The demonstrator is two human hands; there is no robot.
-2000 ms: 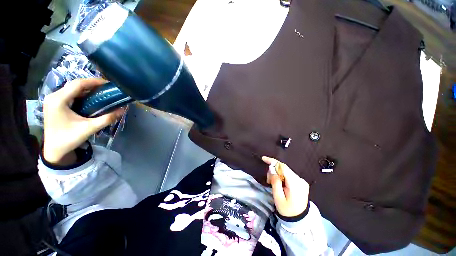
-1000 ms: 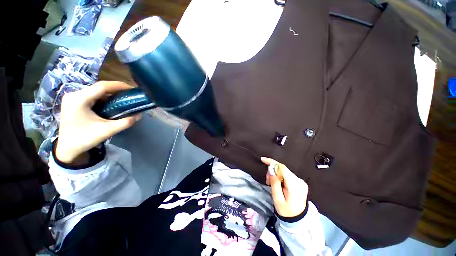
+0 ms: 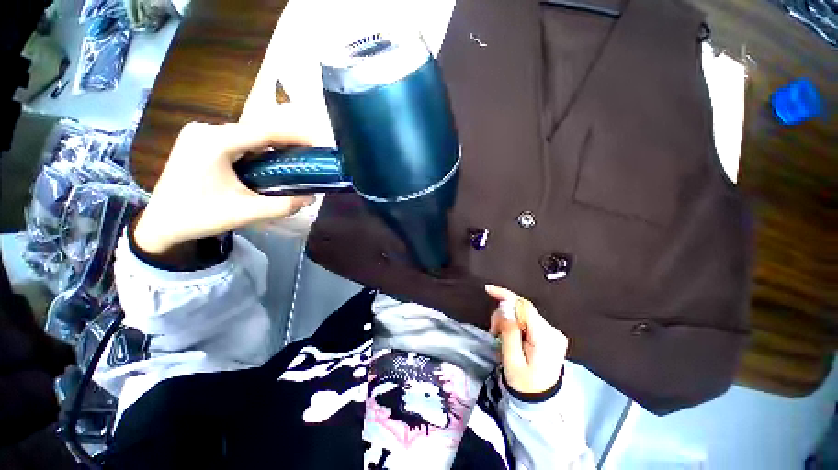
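A dark brown waistcoat [image 3: 643, 248] lies front up over pale sheets. My left hand [image 3: 220, 188] is closed round the handle of a teal-green hair dryer [image 3: 395, 128], held above the garment. Its narrow black nozzle points down at the lower front panel on the left and hides part of it. My right hand [image 3: 526, 340] is at the hem, index finger extended over the cloth. Something small and pale shows between its fingers, too small to name. A round button [image 3: 526, 219] and shiny dark fittings [image 3: 556, 266] sit near the centre front.
The glossy brown wood-grain table [image 3: 790, 275] has rounded corners. A blue object [image 3: 796, 101] lies on it at the right. Plastic-bagged items [image 3: 87, 211] are piled at the left. White paper [image 3: 726, 110] shows beyond the armhole. A black cord [image 3: 72, 404] hangs at lower left.
My left hand and the hair dryer have moved right, and the nozzle points more steeply down. The waistcoat sits further left in the view. My right hand has hardly moved.
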